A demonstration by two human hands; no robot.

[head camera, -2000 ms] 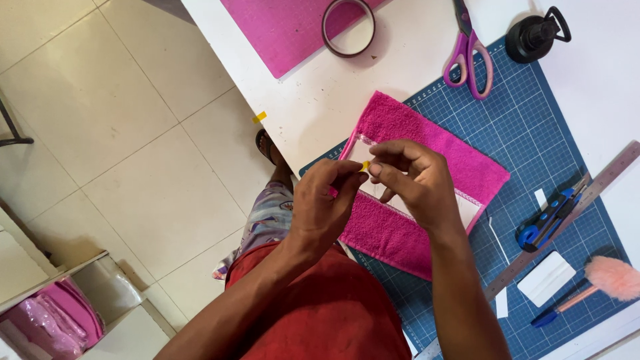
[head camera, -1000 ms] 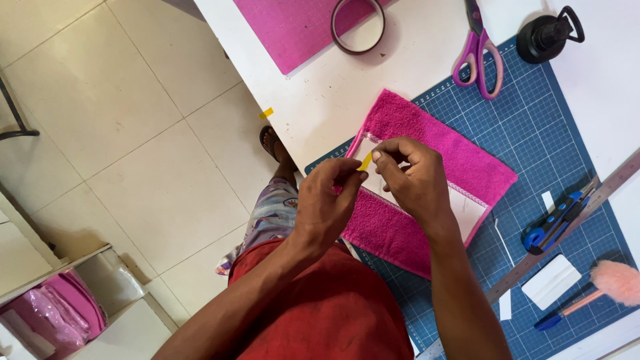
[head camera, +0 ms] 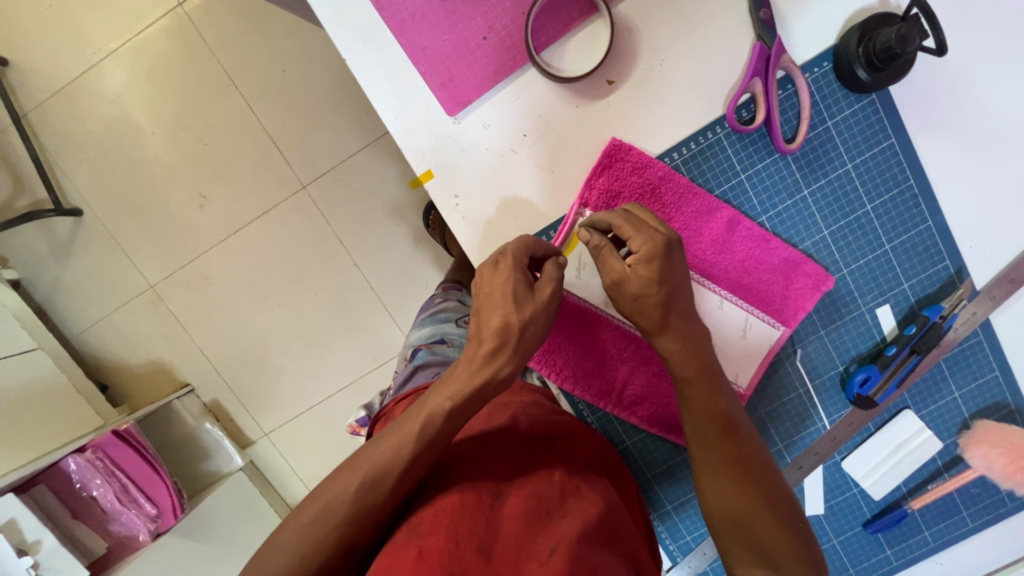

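A pink terry towel (head camera: 752, 264) with a white printed paper strip (head camera: 732, 328) across its middle lies on a blue cutting mat (head camera: 848, 192). Over the towel's left edge, my left hand (head camera: 520, 300) pinches the lower end of a small yellow piece of tape (head camera: 570, 245). My right hand (head camera: 644, 268) has its thumb and forefinger at the upper end of that tape, above the paper strip. Another bit of yellow tape (head camera: 422, 179) sticks to the table's edge.
Purple-handled scissors (head camera: 770, 100), a roll of tape (head camera: 532, 40), a pink sheet (head camera: 456, 68) and a black bottle lid (head camera: 876, 52) are at the far side. A blue utility knife (head camera: 904, 352), steel ruler (head camera: 840, 436), white squeegee card (head camera: 892, 454) and pen (head camera: 924, 500) lie right.
The yellow tape between my fingers has come lower, towards the towel's left edge, and more of it shows than two seconds ago. Both hands stay over the towel.
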